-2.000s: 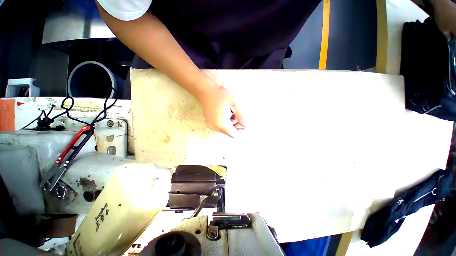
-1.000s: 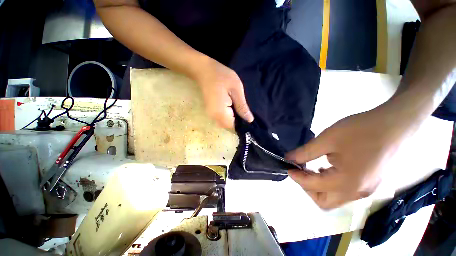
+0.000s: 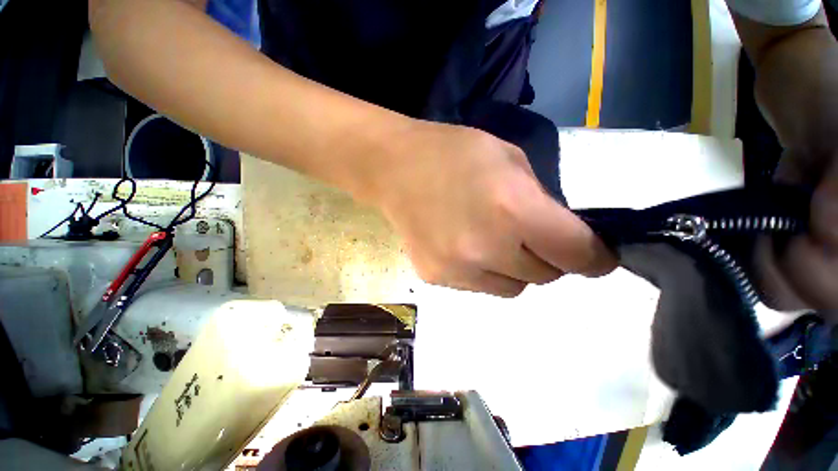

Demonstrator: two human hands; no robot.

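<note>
The picture shows my body at the top, so my right hand is on the picture's left. My right hand (image 3: 487,216) is closed on one end of a black zippered pouch (image 3: 712,322), near the middle of the picture. My left hand (image 3: 804,253) is blurred and partly cut off at the right edge; it grips the other end. A silvery zipper (image 3: 726,244) forks from a metal slider between my hands. A dark grey flap hangs below it. More black cloth (image 3: 528,138) shows behind my right hand.
The cream sewing machine head (image 3: 216,377) is at bottom left, with a brown-black ridged block (image 3: 363,345) beside its needle area. Red-and-silver snips (image 3: 129,281) and black looped handles lie on the machine. The worn beige board (image 3: 303,230) is beside it. Another black piece (image 3: 689,428) lies lower right.
The pouch came in after the first frame. Since the second, it has moved right and closer to the camera, with the zipper now stretched between my hands. Both hands have shifted right.
</note>
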